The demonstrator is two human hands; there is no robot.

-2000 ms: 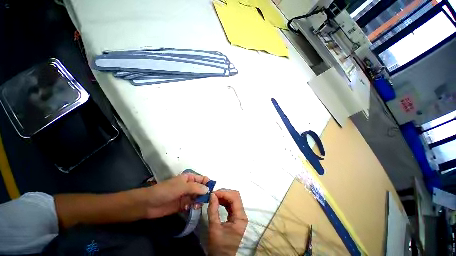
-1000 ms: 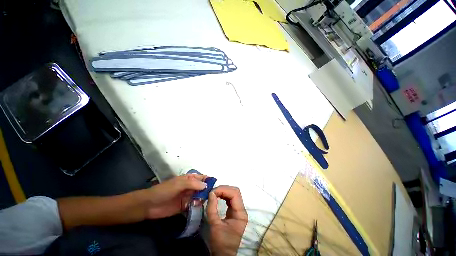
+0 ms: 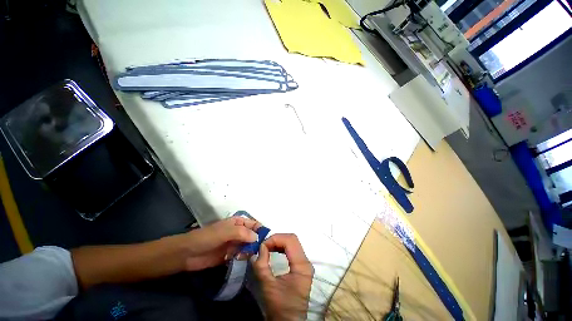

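My left hand (image 3: 219,243) holds a navy fabric band (image 3: 262,233) bent between thumb and fingers; its pale, grey-edged reverse hangs below the hand. My right hand (image 3: 285,266) touches the band's right edge with thumb and forefinger pinched together, forming a ring. A needle cannot be made out at the fingertips. Thin dark threads (image 3: 351,276) lie right of my right hand, over the near table edge and tan board.
A stack of pale bands (image 3: 201,80) lies far left. Navy bands (image 3: 374,164), one looped, lie right, near a shiny plastic bag (image 3: 394,221) and yellow strip (image 3: 433,262). Snips (image 3: 394,304) are near right. Yellow sheets (image 3: 313,31) lie far; a black lidded bin (image 3: 56,128) stands left.
My right fingertips have moved slightly left and down against the band. The hanging part of the band has swung left. My left hand keeps its hold.
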